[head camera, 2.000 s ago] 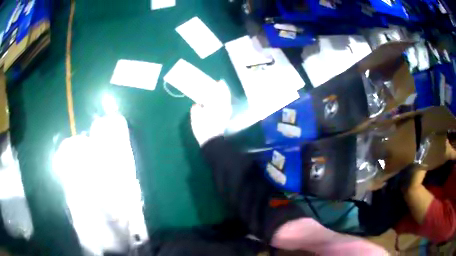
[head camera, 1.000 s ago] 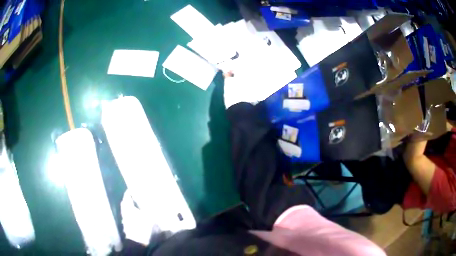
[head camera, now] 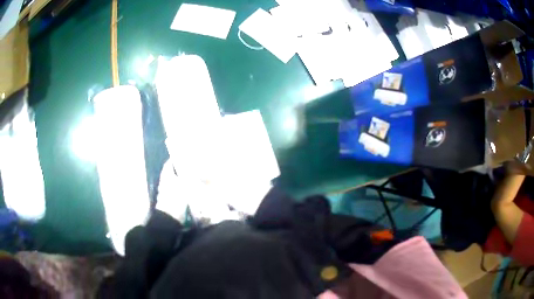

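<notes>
A bagged white laminator (head camera: 186,99) lies lengthwise in front of me, washed out by glare. A white sheet (head camera: 254,137) lies against its right side and overlaps it. My left hand (head camera: 171,190), in a white glove, is at the laminator's near left edge; glare hides its fingers. My right hand (head camera: 249,195), also white and glared, is at the sheet's near edge and seems to hold it. A second white laminator (head camera: 121,157) lies to the left.
More white sheets (head camera: 345,49) lie at the back on the green bench (head camera: 64,146). Two open blue-and-black boxes (head camera: 380,137) lie at right, with clear plastic in their ends. Another bagged machine (head camera: 20,157) is at far left. A person's forearm (head camera: 508,201) is at far right.
My right hand has come back from the sheet pile to the laminator, and a white sheet now lies there. My left hand stays by the laminator's near end. The view has shifted.
</notes>
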